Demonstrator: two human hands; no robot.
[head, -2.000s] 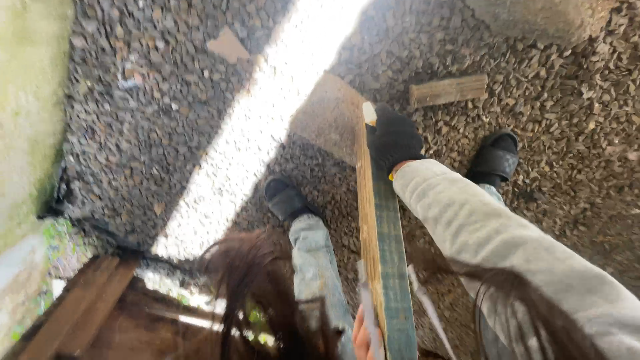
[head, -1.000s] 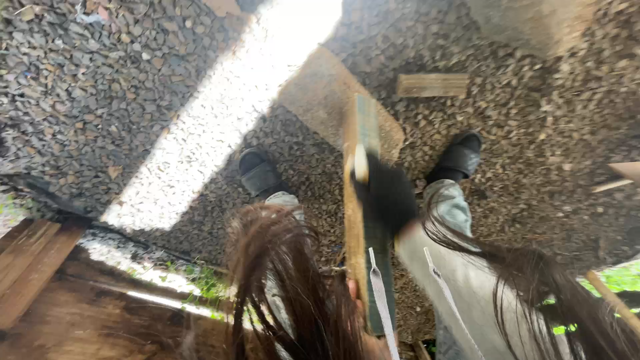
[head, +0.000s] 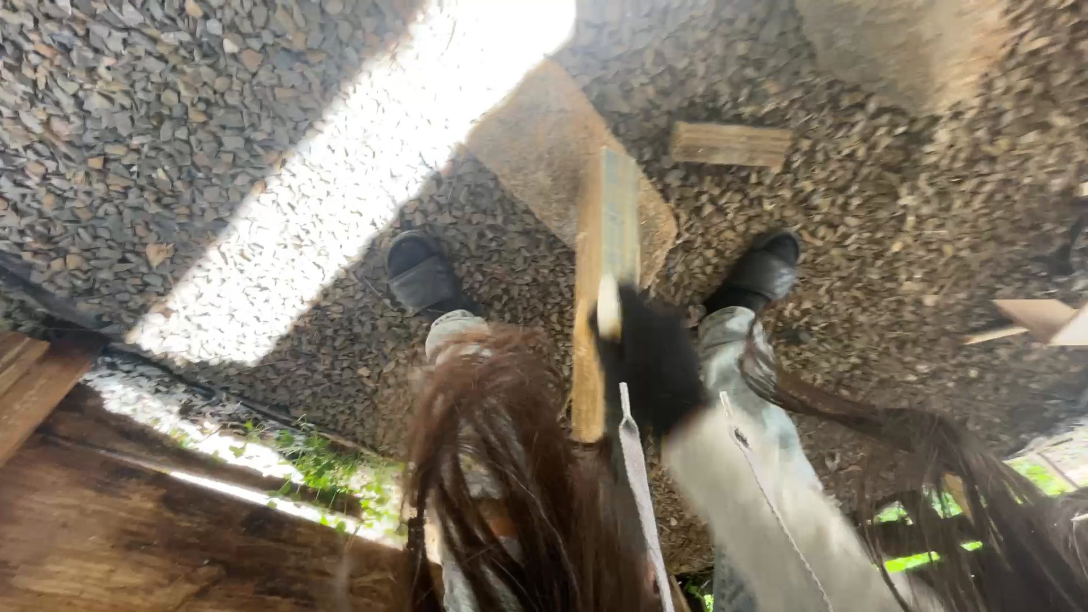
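Note:
A long wooden board (head: 588, 357) stands on edge between my legs, with a bluish-green face and a tan edge. My right hand (head: 659, 361), in a black glove and blurred by motion, is at the board's bluish-green face. A small pale object (head: 609, 308) shows at its fingers; its kind is unclear. Long brown hair (head: 493, 442) covers the area left of the board's near end. A tan-orange patch shows through that hair, and I cannot tell whether it is my left hand.
A flat slab (head: 544, 144) lies on the gravel beyond the board. A short wood offcut (head: 731, 145) lies to its right. My feet in black sandals (head: 422, 272) are either side. Large timber (head: 170, 527) fills the lower left; wood scraps (head: 1033, 319) lie at right.
My right hand has moved down along the board toward me, away from its far end. The skin of my left hand, visible earlier by the board's near end, no longer shows there. The view has shifted.

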